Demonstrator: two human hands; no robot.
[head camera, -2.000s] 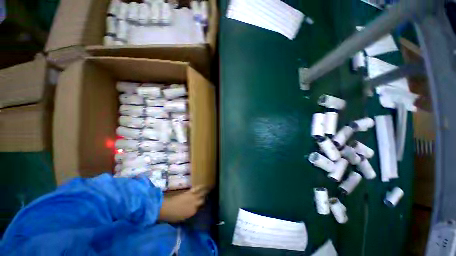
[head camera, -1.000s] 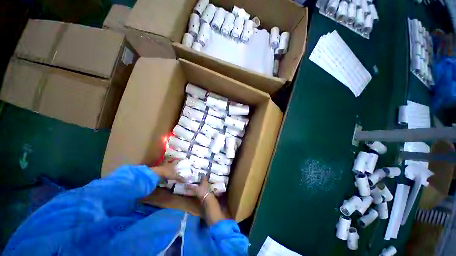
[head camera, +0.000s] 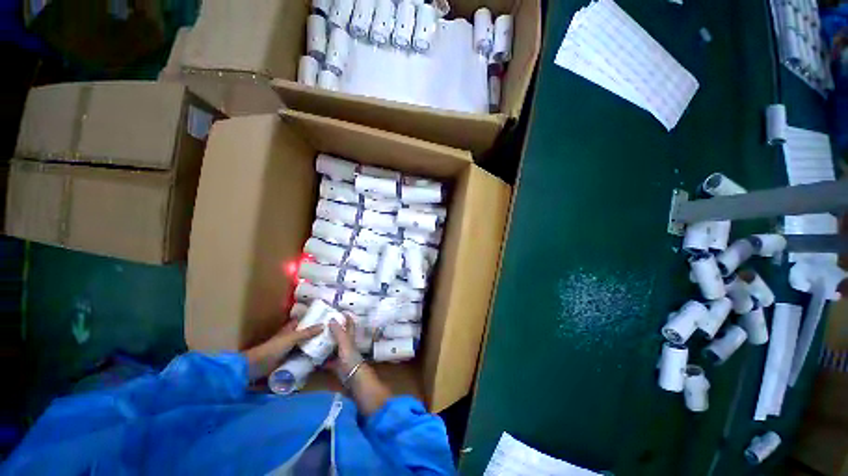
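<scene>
White cylindrical units (head camera: 360, 223) lie in rows in an open brown carton (head camera: 244, 244). At its near end, my left hand (head camera: 271, 350) and my right hand (head camera: 348, 346) hold a white unit (head camera: 320, 324) between them, the left from the left side and the right from the right side. Another unit (head camera: 290, 374) is tilted just below it, close to my smock, its round end showing. Some fingers are hidden behind the units. Whether the two units touch is unclear.
A second open carton (head camera: 390, 110) beyond holds units and a white sheet. A closed carton (head camera: 93, 177) stands at left. On the green bench (head camera: 595, 390) at right lie label sheets (head camera: 629, 63), loose units (head camera: 741, 296) and white strips. A grey metal bar (head camera: 772, 204) crosses above.
Both hands have moved from among the units towards the carton's near edge and now hold a unit up. Another unit shows near my smock. The camera view has shifted slightly.
</scene>
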